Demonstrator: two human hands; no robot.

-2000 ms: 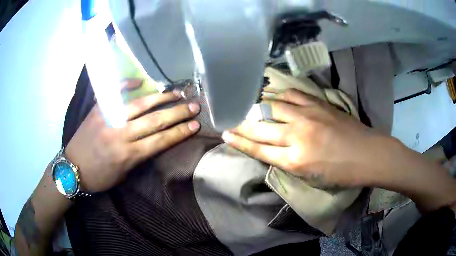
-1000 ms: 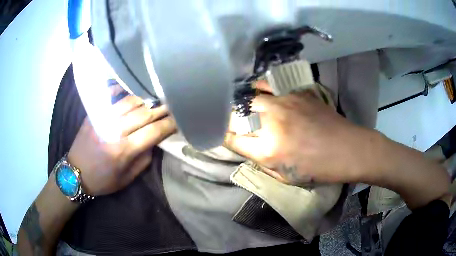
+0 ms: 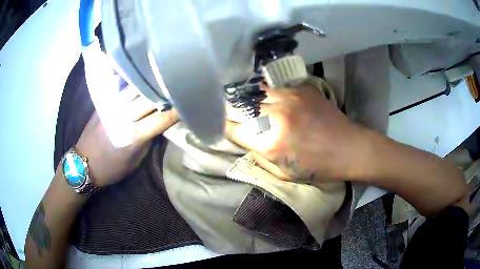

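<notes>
My left hand [image 3: 113, 142] presses on the dark brown panel [image 3: 131, 210], its fingertips beside the sewing machine head [image 3: 189, 68]. The lamp's glare washes out part of the hand. My right hand [image 3: 300, 131] lies on the cloth right of the head, its fingers partly hidden behind the tension assembly [image 3: 245, 97]. The grey-taupe panel [image 3: 195, 184] is bunched between my hands and runs down to the table's front edge. A beige pocket piece [image 3: 316, 205] lies below my right hand, with a dark ribbed patch [image 3: 271, 218] beside it. Needle and presser foot are hidden.
A bright lamp strip [image 3: 102, 100] with a blue end stands left of the head. A pale ribbed knob [image 3: 286, 71] juts out above my right hand. Taupe cloth [image 3: 368, 89] hangs behind my right forearm. The white table [image 3: 31, 94] extends left.
The cloth has shifted; the taupe panel is now bunched and its lower edge lies higher, with white table showing below. Both hands have moved slightly, and the machine head appears further left.
</notes>
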